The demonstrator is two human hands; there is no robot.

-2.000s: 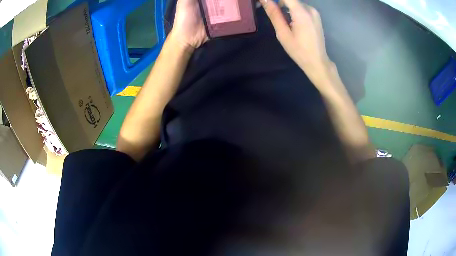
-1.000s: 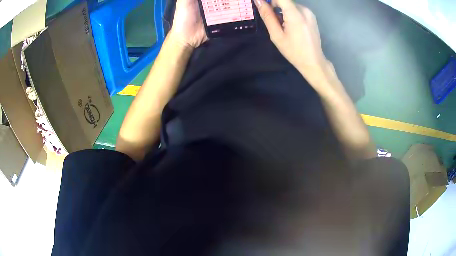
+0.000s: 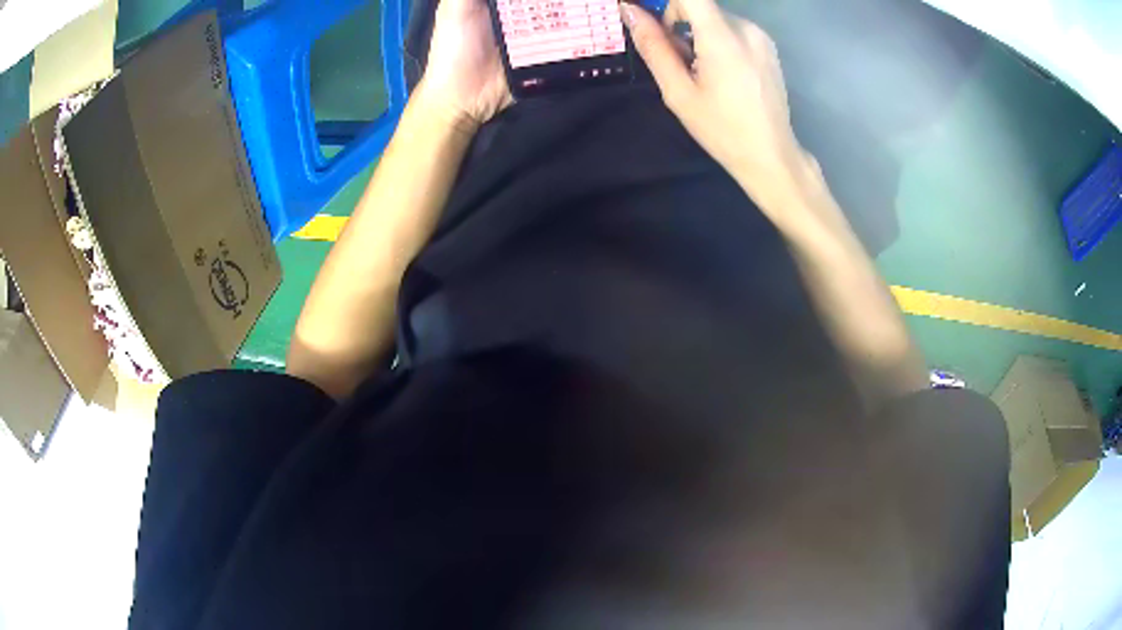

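A black smartphone (image 3: 562,37) with a lit pink and white screen of text rows is at the top of the head view, above my lap, cut off by the upper edge. My left hand (image 3: 470,62) holds it by its left side; the fingers are partly out of the picture. My right hand (image 3: 726,74) is at the phone's right edge, with the thumb by the screen and the other fingers curled. Whether the right hand also grips the phone cannot be told.
A blue plastic stool (image 3: 273,123) stands at the upper left. Beside it is a large open carton (image 3: 172,209) with mixed pink and beige pieces (image 3: 108,295). Another carton (image 3: 1046,431) is at the right, a blue object (image 3: 1095,203) at the far right, on the green floor (image 3: 984,246).
The phone screen has changed from a dimmed pink view to bright rows of text. My right thumb has moved slightly left and down along the phone's edge. My left hand has stayed about still.
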